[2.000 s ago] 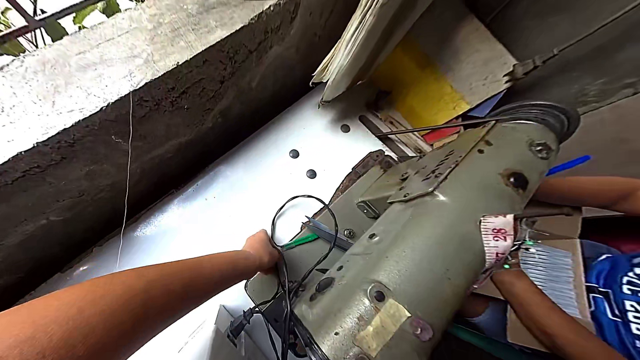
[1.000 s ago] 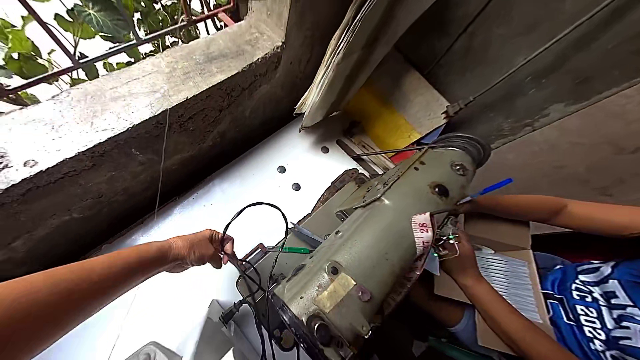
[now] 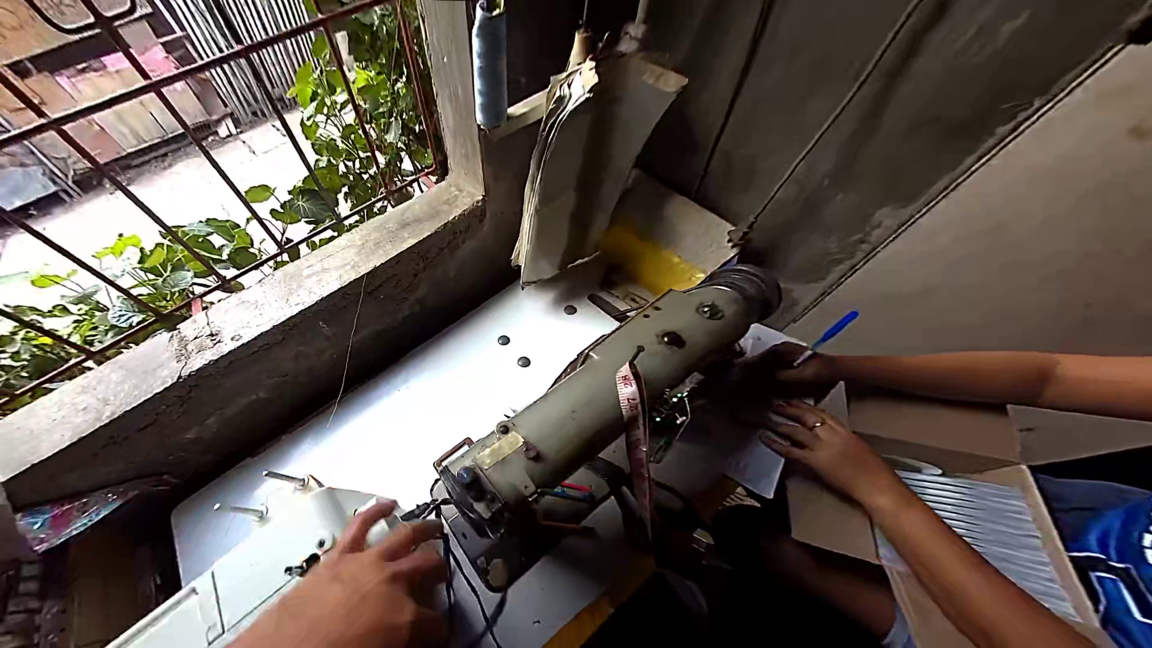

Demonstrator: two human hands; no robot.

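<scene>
My left hand (image 3: 373, 576) is low in the view, fingers apart over a rounded white part of a white sewing machine (image 3: 270, 549); whether it touches this part is unclear. Just right of the fingertips lie a black plug and black cables (image 3: 459, 562). Beyond them a worn grey-green industrial sewing machine head (image 3: 585, 405) lies diagonally over the white table (image 3: 432, 405). A tape measure (image 3: 634, 432) hangs over its body, and small red and green items (image 3: 569, 490) show beneath. My right hand is out of view.
Another person's hands (image 3: 832, 450) are beside paper (image 3: 756, 463), one with a blue pen (image 3: 832, 331). An open cardboard box (image 3: 1048, 531) holds pale slim items. A concrete sill (image 3: 270, 333), barred window, thread spool (image 3: 490, 67) and hanging stack of sheets (image 3: 589, 162) border the table.
My left hand was at the black cable by the grey-green machine; it is now over the white machine, off that cable loop. The view has swung to show more window.
</scene>
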